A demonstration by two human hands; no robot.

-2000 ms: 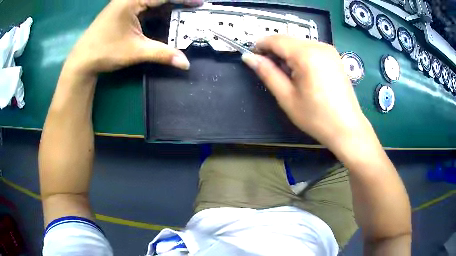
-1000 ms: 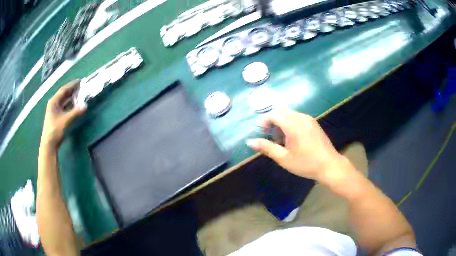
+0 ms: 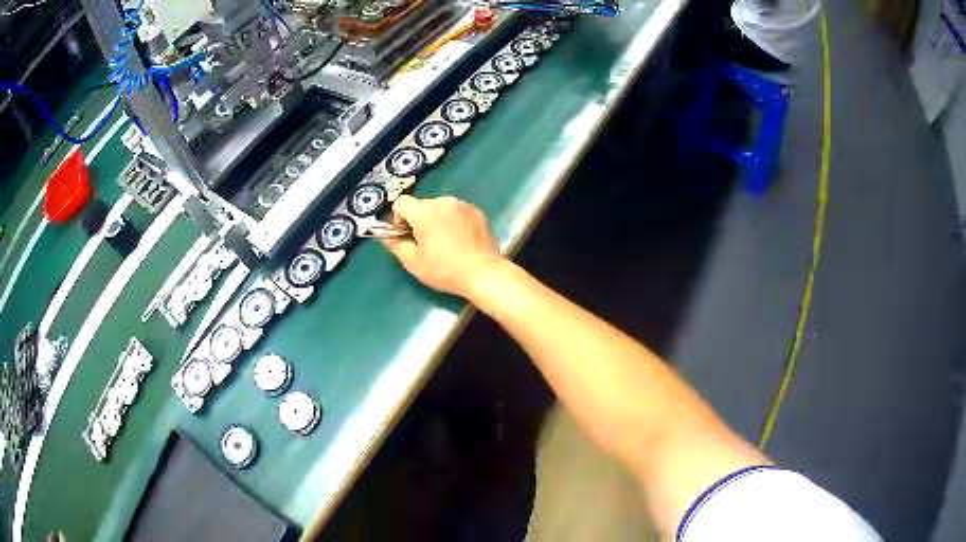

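Observation:
My right hand [image 3: 445, 246] is at the front edge of a row of loaded plates with dark-ringed discs [image 3: 434, 134]. Its fingers are closed on thin silvery tweezers [image 3: 383, 229], with the prongs near the discs. The fingertips are close to a plate edge; contact is unclear. A small skin-coloured bit at the bottom left edge may be my left hand [image 3: 55, 538]; the rest is out of the picture. Three loose pale discs [image 3: 272, 373] lie in front of the row. A scalloped metal plate [image 3: 119, 399] lies at the left.
A black tray [image 3: 207, 498] is at the bottom left. A grey machine [image 3: 238, 90] with blue hoses stands behind the row. A red bin [image 3: 68, 187], a black round part [image 3: 120, 230] and another silvery plate [image 3: 194, 282] are further left. A blue stool [image 3: 754, 127] stands beyond the bench edge.
The view has swung right along the bench. My left hand has let go of the scalloped plate and nearly left the picture. My right hand has moved from near the loose discs to the disc row.

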